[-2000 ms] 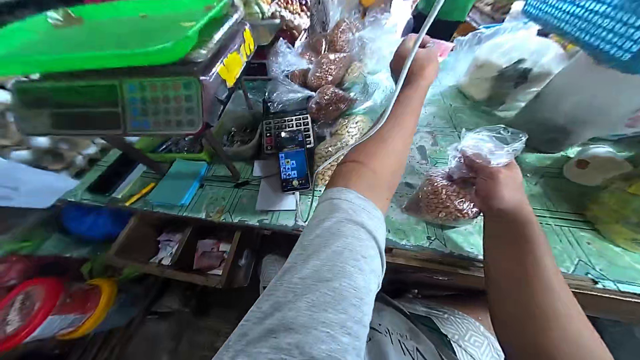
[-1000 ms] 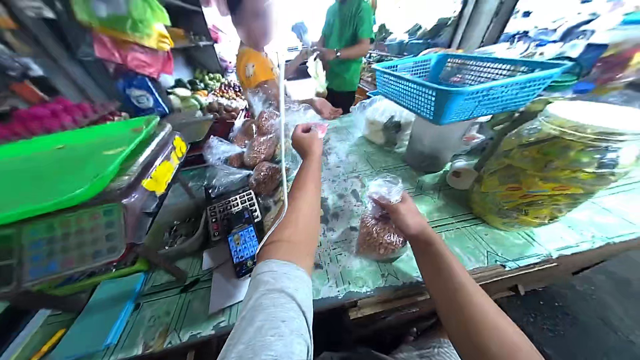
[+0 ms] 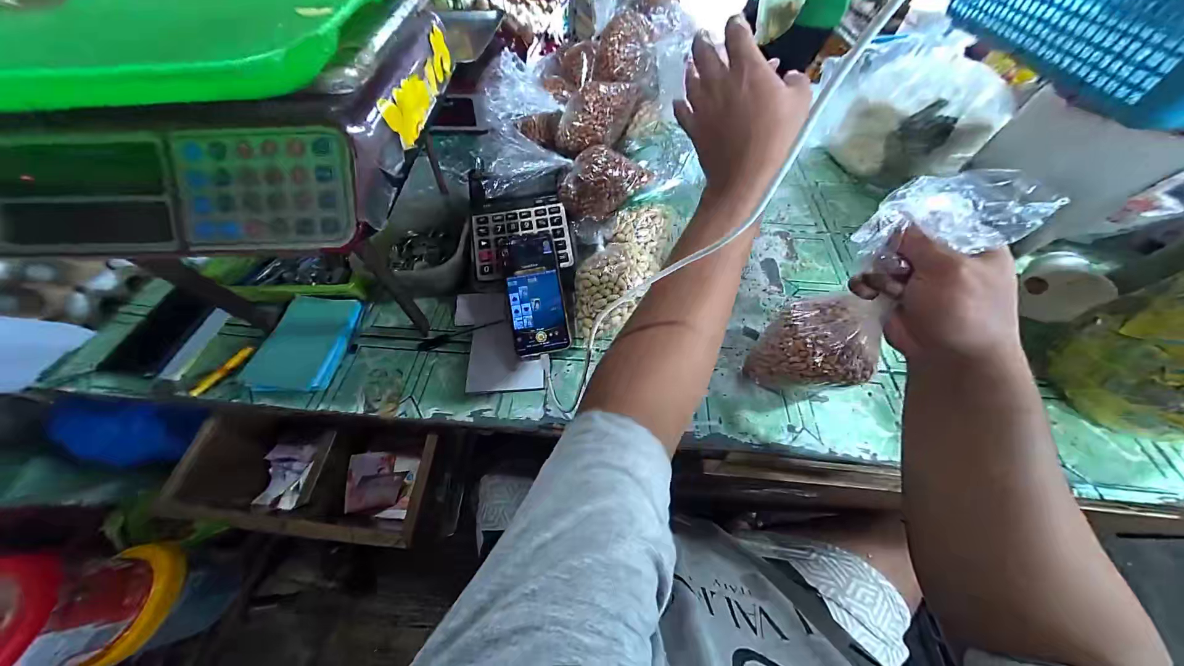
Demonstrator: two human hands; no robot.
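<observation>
My left hand (image 3: 745, 116) is stretched out over the far side of the green counter (image 3: 768, 250), fingers apart, with nothing seen in it. Close to its left lie several clear bags of reddish-brown nuts (image 3: 601, 116) and a bag of pale nuts (image 3: 615, 268). At the right, my right hand (image 3: 953, 287) grips the gathered neck of a clear plastic bag of reddish-brown nuts (image 3: 819, 342), whose full bottom hangs at or just over the counter. A white cable (image 3: 703, 250) crosses in front of my left forearm and runs to a lit phone (image 3: 536, 301) leaning on a calculator (image 3: 523, 227).
A digital scale (image 3: 176, 190) with a green tray (image 3: 176, 46) stands at the left. Below it are a teal notebook (image 3: 305, 344) and an open wooden drawer (image 3: 277, 523) with banknotes. A blue basket (image 3: 1082, 55), a white roll (image 3: 1064, 287) and a filled clear container (image 3: 1124, 370) are at the right.
The fingers of my left hand, closed around something small and pinkish one second ago, are now spread. My right hand still holds the nut bag. The view has swung down from the other people.
</observation>
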